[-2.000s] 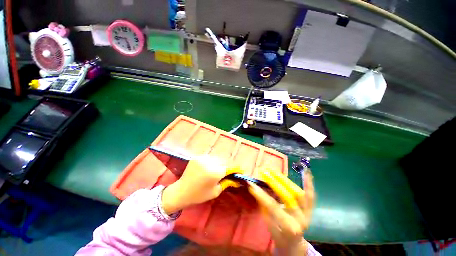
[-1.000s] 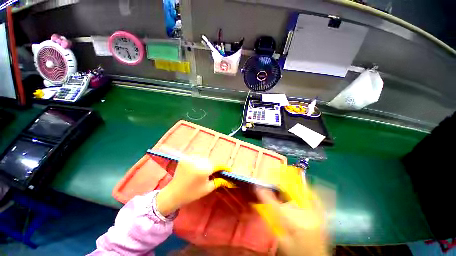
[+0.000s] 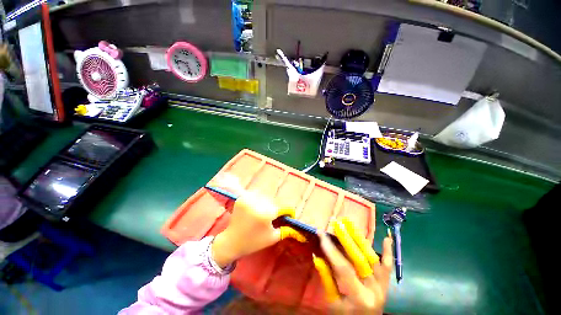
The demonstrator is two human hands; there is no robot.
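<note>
A thin dark display module (image 3: pixel 221 193) is held nearly edge-on above the orange tray (image 3: pixel 248 161), so its face is mostly hidden. My left hand (image 3: pixel 249 224) grips its near edge around the middle. My right hand (image 3: pixel 350 267), with yellow finger cots, is at the module's right end, fingers spread along it; the contact is partly hidden. The orange tray is divided into compartments and lies on the green bench under both hands.
A black tray (image 3: pixel 92 166) with two displays lies at left. A pen (image 3: pixel 397 252) and a small metal item (image 3: pixel 394 216) lie at right. Behind are a supply tray (image 3: pixel 381 167) with a calculator (image 3: pixel 348 147), and a dark fan (image 3: pixel 349 96). A dark block (image 3: pixel 544 246) stands far right.
The view has shifted left, so the bench things sit further right. My right hand is less blurred, with its fingers now at the module's right end. The pen now shows fully.
</note>
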